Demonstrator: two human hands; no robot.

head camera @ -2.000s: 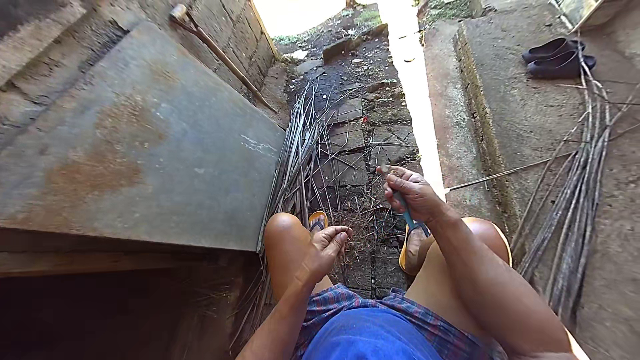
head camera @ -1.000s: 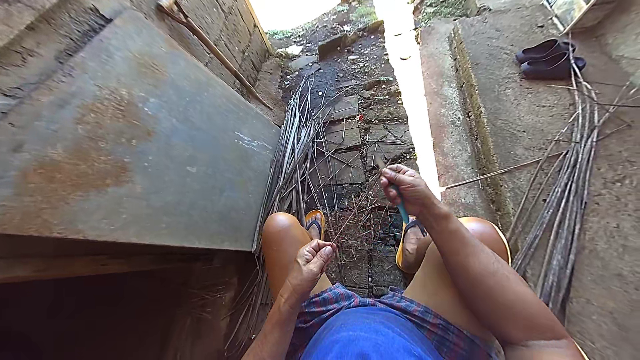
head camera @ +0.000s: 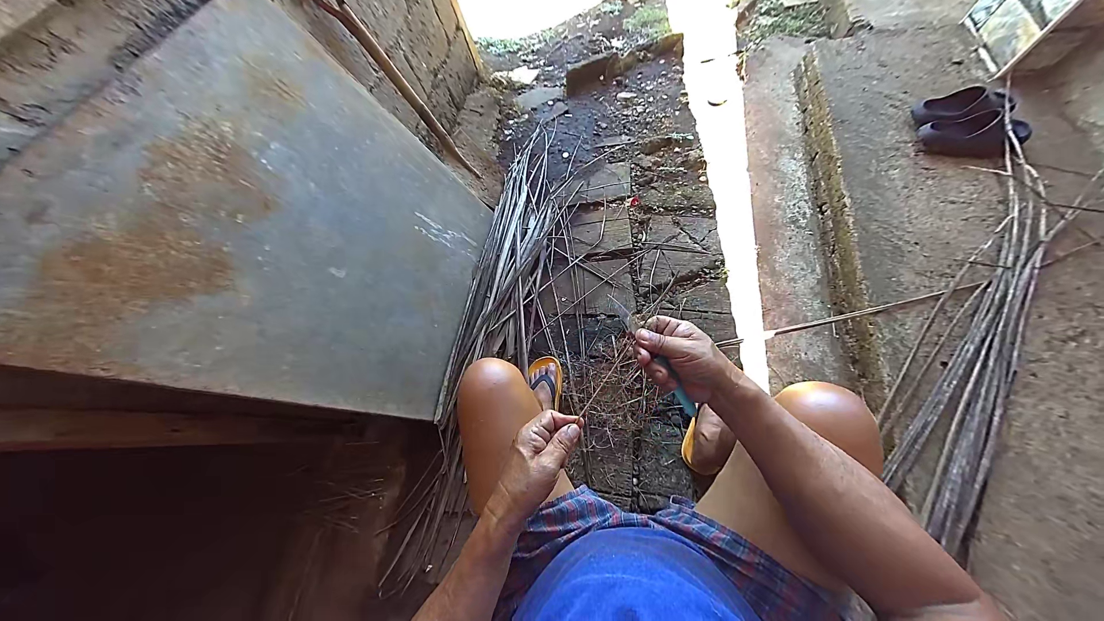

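My left hand [head camera: 542,455] pinches a thin dry stalk [head camera: 599,388] between thumb and fingers, in front of my left knee. The stalk slants up toward my right hand [head camera: 686,358], which is closed around a knife [head camera: 680,392] with a blue-green handle. The knife's blade tip points up and left, past my fingers; whether it touches the stalk cannot be told. Left of my feet lies a long bundle of dry grey palm stalks [head camera: 509,259]. Another bundle of dry stalks [head camera: 979,371] rests on the concrete to the right.
A large rust-stained metal sheet [head camera: 259,224] slants at the left, with a wooden pole [head camera: 401,86] behind it. Dark clogs [head camera: 970,121] sit on the raised concrete at the upper right. Thin scraps litter the paving [head camera: 608,457] between my sandalled feet.
The knife's blade now shows beyond my right fingers, at a different angle from before. My left hand holds a thin stalk in the frame one second ago too.
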